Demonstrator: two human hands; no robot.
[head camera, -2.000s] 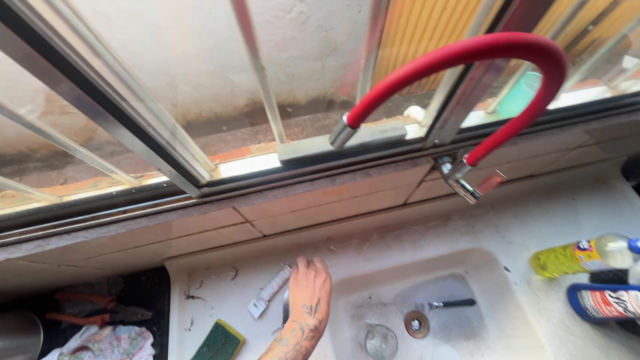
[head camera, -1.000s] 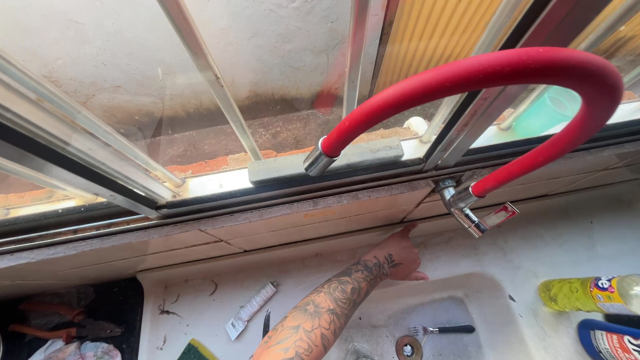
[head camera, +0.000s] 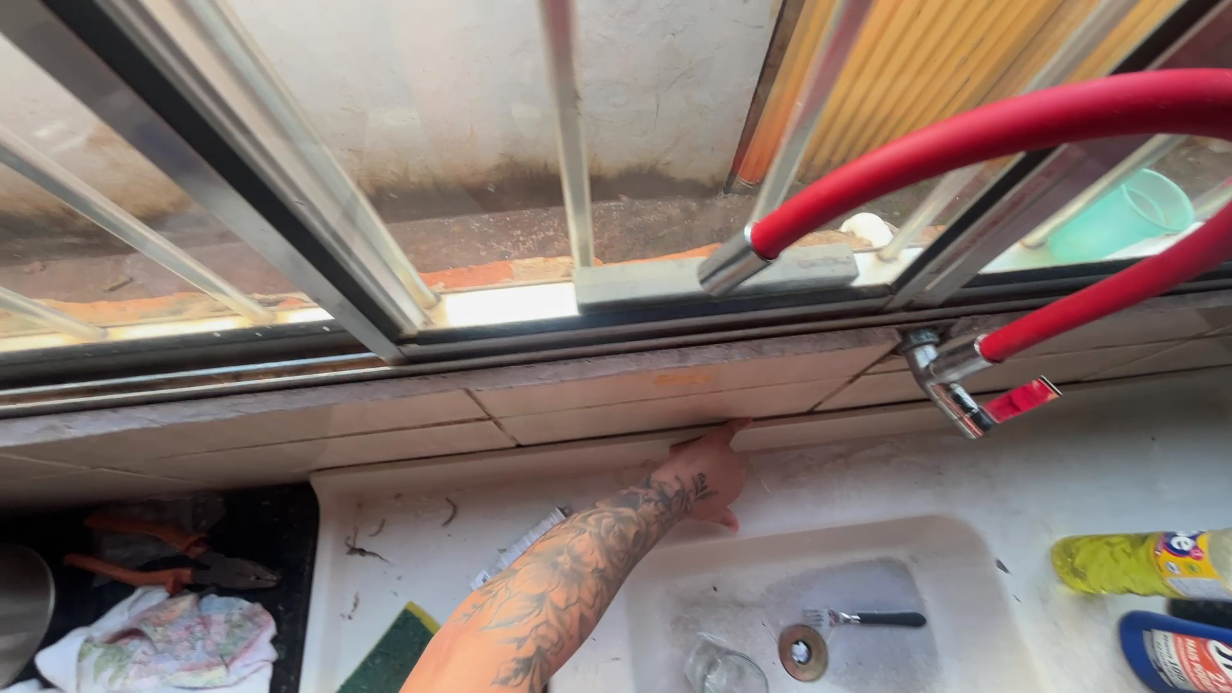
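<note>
My left hand (head camera: 709, 474) reaches to the back rim of the white sink (head camera: 818, 472), just below the tiled wall. Its thumb and one finger are spread apart; the other fingers are partly hidden, and nothing shows in its grip. My tattooed forearm partly covers a crumpled tube (head camera: 520, 549) on the drainboard. A green and yellow sponge (head camera: 390, 650) lies left of the arm. In the basin are a fork with a dark handle (head camera: 876, 618), the drain (head camera: 802, 653) and a clear glass (head camera: 724, 669). My right hand is out of view.
A red flexible faucet spout (head camera: 962, 125) arches over the sink from its metal tap (head camera: 953, 390). Right of the basin lie a yellow-green bottle (head camera: 1107, 565) and a blue bottle (head camera: 1169, 654). Orange-handled pliers (head camera: 226, 570) and a crumpled cloth (head camera: 173, 640) lie at left. A barred window runs behind.
My left hand has moved from beside the tube to the sink's back edge, first rightward, then slightly left along it. The tube, uncovered one second ago, is now partly behind my forearm.
</note>
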